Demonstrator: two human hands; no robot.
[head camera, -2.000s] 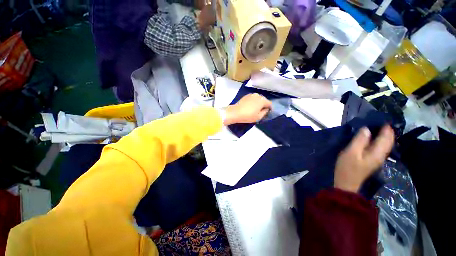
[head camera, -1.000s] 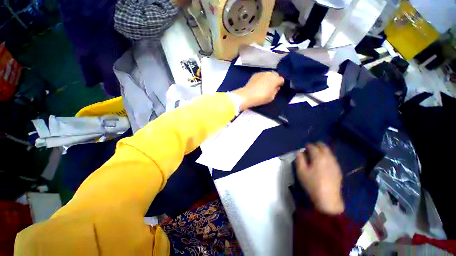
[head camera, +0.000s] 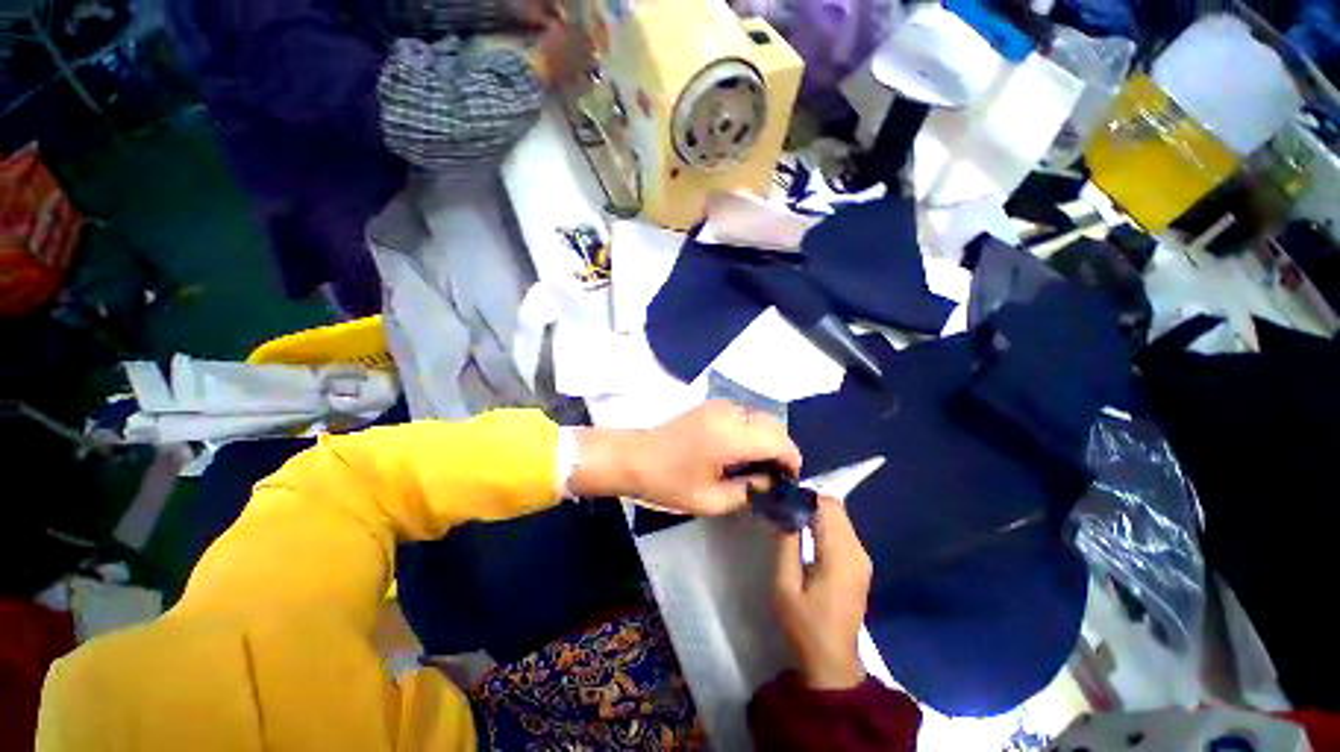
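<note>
My left hand (head camera: 703, 458), in a yellow sleeve, and my right hand (head camera: 826, 591), in a dark red sleeve, meet over the near edge of the white table (head camera: 694, 610). Both hold a small black object (head camera: 783, 504) between their fingers. A short pale tip shows below it. I cannot tell what the object is. A large navy cloth panel (head camera: 963, 595) with a rounded end lies just right of my hands. More navy pieces (head camera: 870, 265) lie beyond, over white sheets (head camera: 786, 357).
A cream machine (head camera: 717, 110) with a round wheel stands at the back. Grey cloth (head camera: 441, 294) hangs at left above a yellow basket rim (head camera: 323, 341). A crinkled clear bag (head camera: 1143, 514) lies at right. A yellow box (head camera: 1161, 154) is at the back right.
My left hand has left the navy pieces by the machine and come nearer. My right hand has moved left off the panel. They now meet on the black object. The upper navy pieces lie spread differently.
</note>
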